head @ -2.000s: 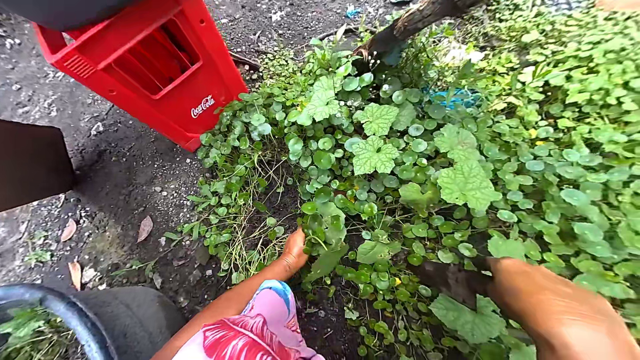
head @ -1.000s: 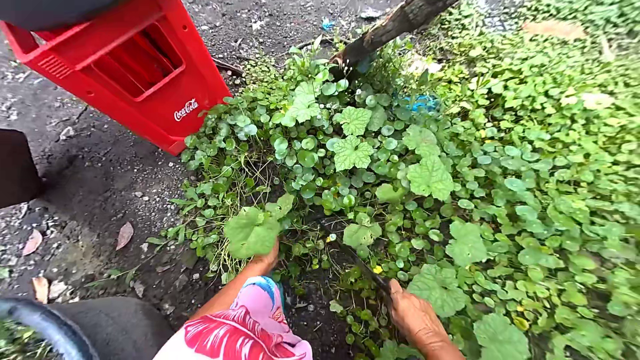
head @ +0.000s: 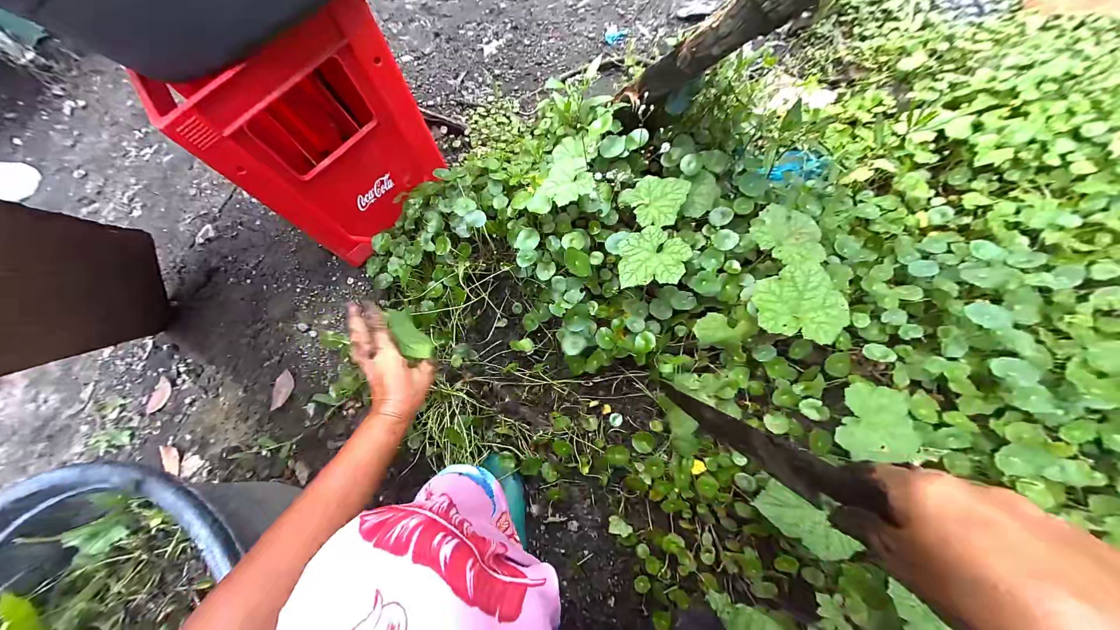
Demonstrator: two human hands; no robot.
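Observation:
My left hand [head: 389, 363] is at the left edge of the low plants, its fingers spread and blurred, with a green leaf [head: 409, 336] against it; whether the leaf is gripped is unclear. At the lower right, my right hand [head: 927, 516] is closed on the handle end of a dark, long-bladed knife [head: 770, 446], probably a machete. Its blade points up and left, low over round-leaved ground cover [head: 875, 289]. Broad lobed leaves [head: 801, 302] stand among the smaller ones. Between the hands lie thin stems and dark soil [head: 525, 394].
A red plastic Coca-Cola crate [head: 332, 157] stands at the upper left under a dark object. A bucket [head: 197, 516] with cut greenery is at the lower left, below a brown post-like object [head: 74, 289]. A tree trunk [head: 709, 48] leans at the top; blue plastic [head: 798, 166] lies among leaves.
My left hand has moved left from among the plants to their edge; the large leaf it held upright a second ago no longer shows there. The knife's blade shows more fully now.

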